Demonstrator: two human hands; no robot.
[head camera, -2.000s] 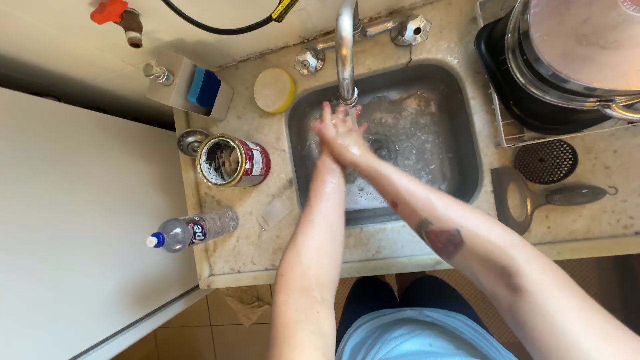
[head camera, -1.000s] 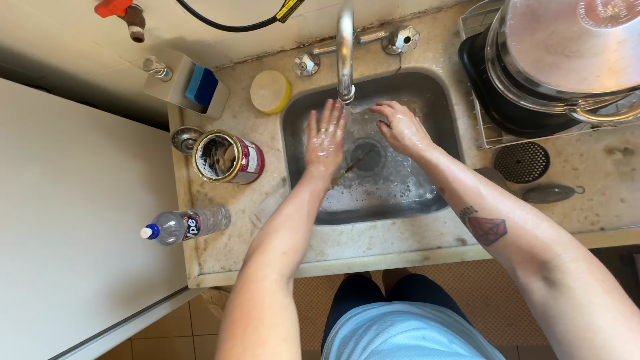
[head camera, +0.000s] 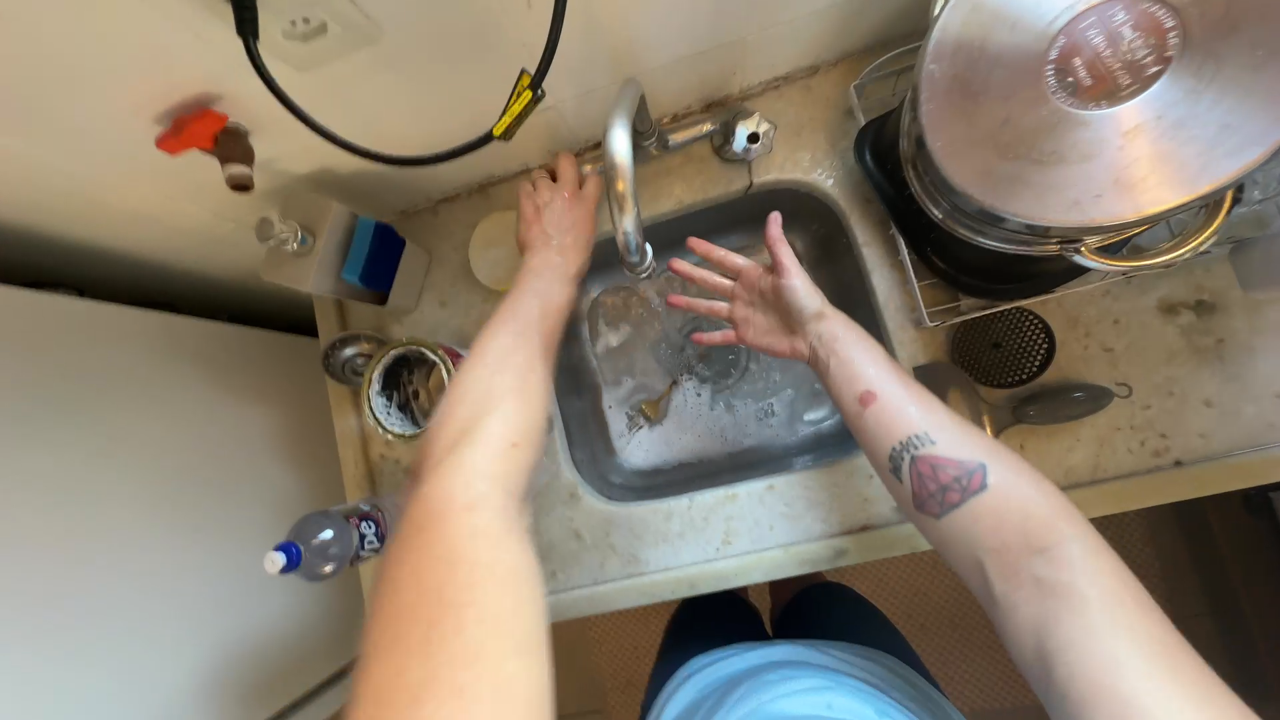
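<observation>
My left hand (head camera: 560, 215) is over the left faucet handle, which it hides; its fingertips point to the wall. Wet and empty, my right hand (head camera: 765, 295) is spread palm up above the metal sink basin (head camera: 625, 480), right of the chrome spout (head camera: 622, 170). No stream of water shows under the spout. Suds and water lie in the basin around the drain (head camera: 715, 355), with a small brownish object (head camera: 655, 405) near it. The right faucet handle (head camera: 745, 136) is untouched. A round pale-yellow tub (head camera: 493, 250) stands just left of my left hand.
A caddy with a blue sponge (head camera: 373, 258), an open can (head camera: 405, 390) and a plastic bottle (head camera: 325, 542) line the left side. On the right are a large metal pot (head camera: 1100, 110) on a wire rack (head camera: 935, 300), a perforated black disc (head camera: 1003, 347) and a gray-handled utensil (head camera: 1065, 403).
My hands were together under the spout, then apart over the basin. My left hand has since moved up to the left faucet handle; my right hand has turned palm up.
</observation>
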